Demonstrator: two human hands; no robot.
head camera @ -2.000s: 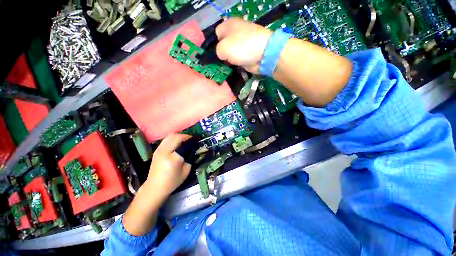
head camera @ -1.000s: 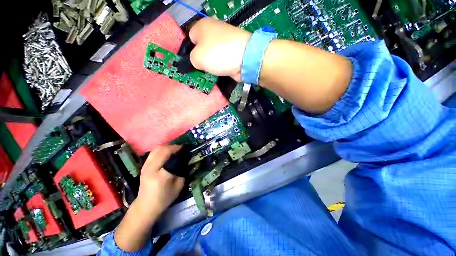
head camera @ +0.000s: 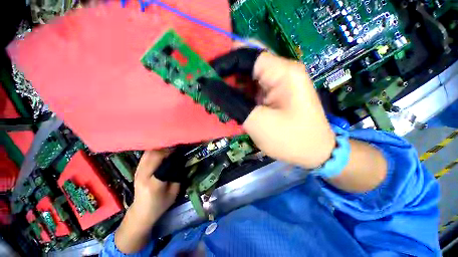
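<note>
My right hand [head camera: 286, 110], with black finger covers and a light-blue wrist band, pinches a narrow green small circuit board [head camera: 183, 75] over a large red sheet [head camera: 100, 85]. The sheet looks raised and hides most of the main circuit board [head camera: 216, 147], whose near edge shows below it. My left hand [head camera: 155, 175], also with black finger covers, is at the board's near left edge by the sheet's lower edge. Its fingertips are partly hidden, and I cannot tell whether it grips anything. An olive-green clamp [head camera: 203, 188] is on the near side.
A large populated green board [head camera: 331, 30] lies to the right. Smaller red sheets with green boards on them [head camera: 88, 190] stand along the line at left. The metal rail [head camera: 246, 188] runs along the near side. Silver parts [head camera: 25, 90] show behind the sheet. A blue cord [head camera: 196, 20] crosses the top.
My right hand has moved down and nearer with the small board. The red sheet appears larger and raised, covering more of the main board. My left hand has stayed nearly in place.
</note>
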